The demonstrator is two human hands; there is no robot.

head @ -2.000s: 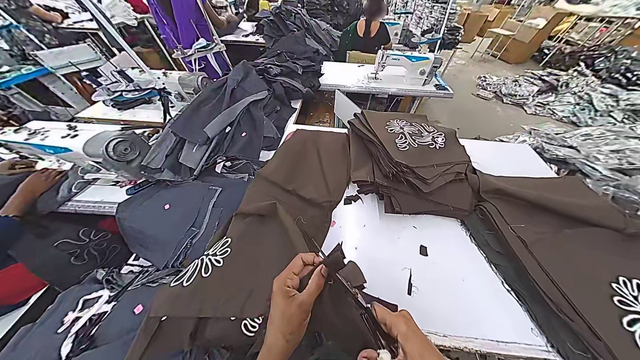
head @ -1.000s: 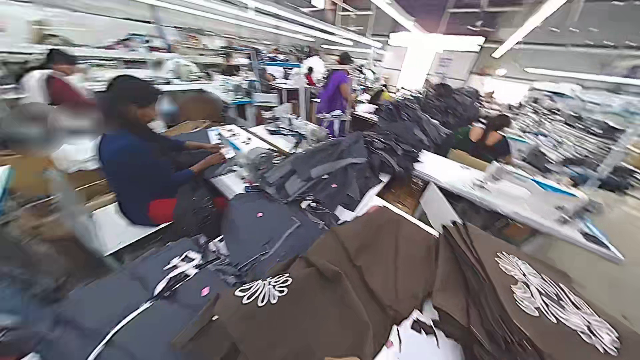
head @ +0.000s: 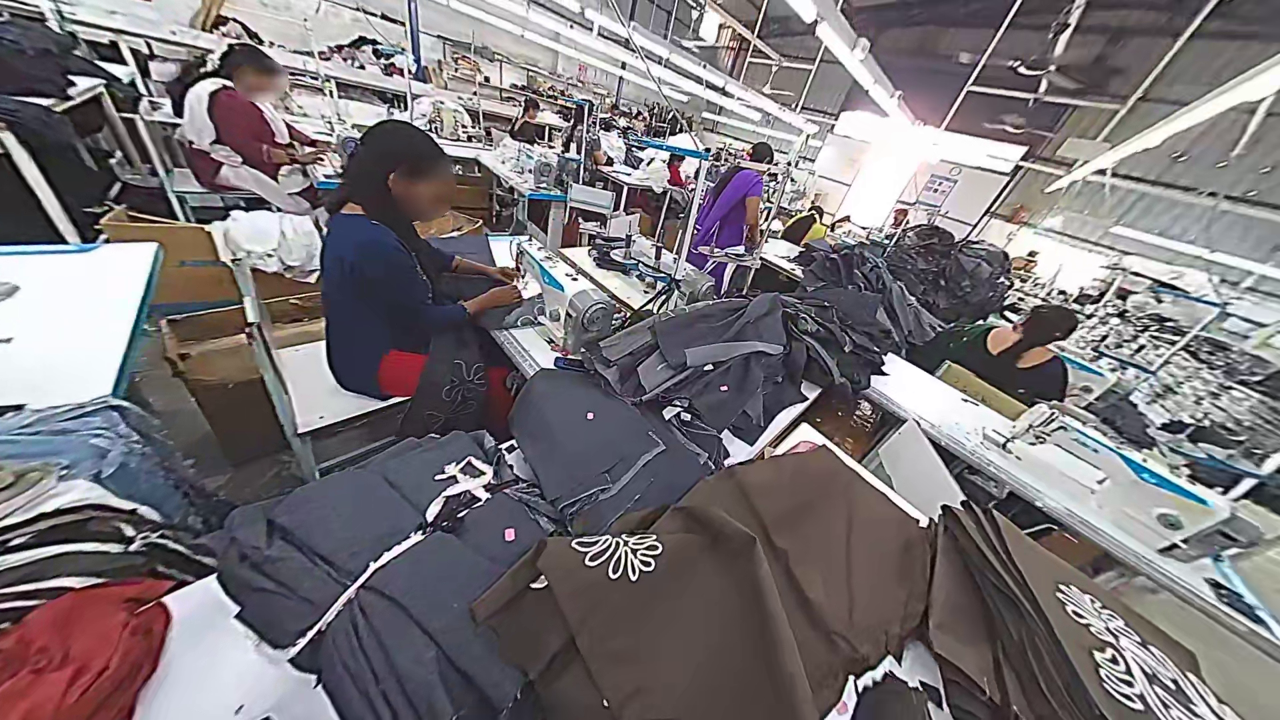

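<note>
Neither my left hand nor my right hand shows in the head view now. Brown fabric panels [head: 740, 570] with a white embroidered flower motif lie across the near table. To their right leans a stack of brown panels [head: 1010, 600], its top one bearing white embroidery. At the left is a bundle of dark grey fabric [head: 400, 570] tied with a white strip. More dark grey panels [head: 590, 450] with small pink tags lie behind it. Small dark scraps show at the bottom edge.
A person in blue sits at a sewing machine [head: 575, 300]. Another sewing machine [head: 1120, 470] stands on a long white table [head: 930, 395] at right. A heap of grey fabric [head: 730, 350] lies between. Cardboard boxes [head: 215, 370], red cloth [head: 90, 650] and other workers are at left and behind.
The view has swung up and left. Two seconds ago both my hands were over the brown fabric, with a dark cutting tool at the right hand; now they are out of view.
</note>
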